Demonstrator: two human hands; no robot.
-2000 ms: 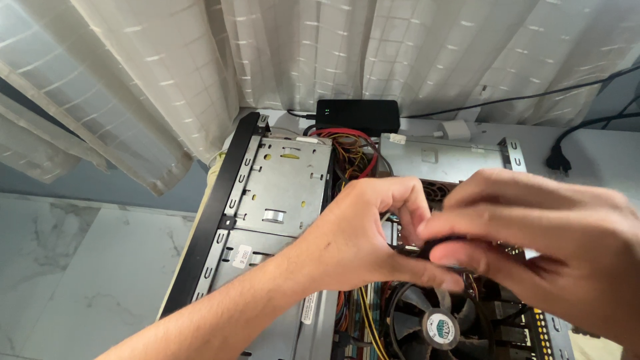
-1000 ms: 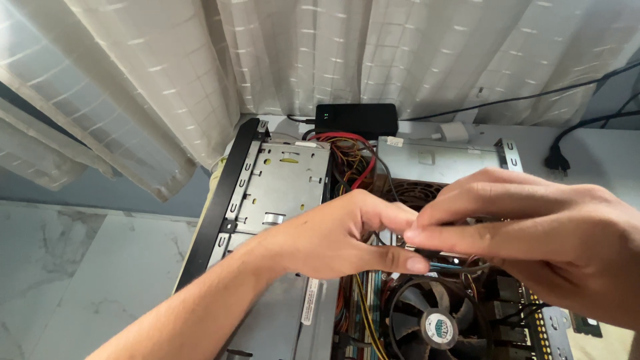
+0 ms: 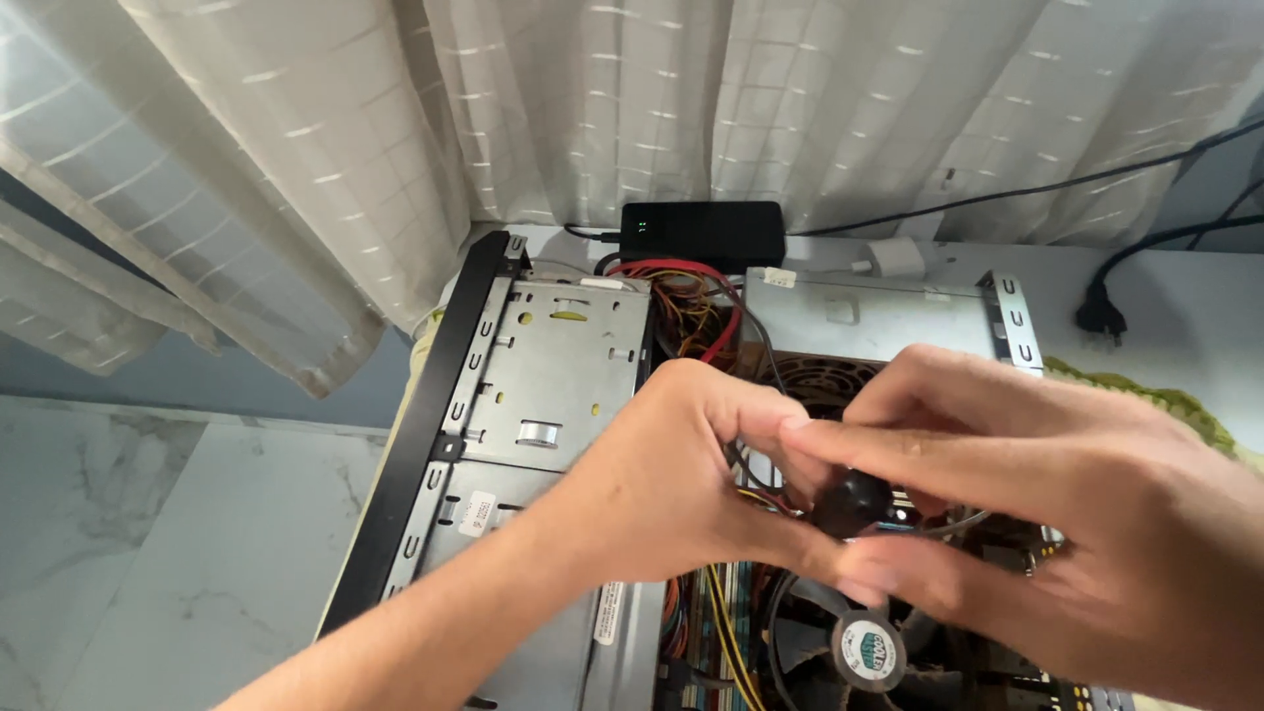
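Over the inside of an open desktop computer case [image 3: 538,380], both hands meet around a small rounded black object [image 3: 851,502] with a shiny part beside it; its kind cannot be told. My left hand [image 3: 731,474] has thumb and fingers curled against its left side. My right hand [image 3: 987,484] closes on it from the right, fingertips touching those of the left. Thin dark cable [image 3: 953,525] runs by the right fingers. Below the hands lies a Cooler Master CPU fan [image 3: 867,650], and a power supply [image 3: 869,316] sits above them, partly covered.
A black box with small green lights [image 3: 703,232] stands behind the case by the curtain [image 3: 592,109]. A white adapter [image 3: 897,258] and a black power plug [image 3: 1100,311] lie on the white surface at the back right. Red and yellow wires [image 3: 691,296] bunch beside the drive cage.
Both hands stay together above the fan while their fingers shift. The rounded black end between them now faces the camera; one second ago a slimmer piece showed there.
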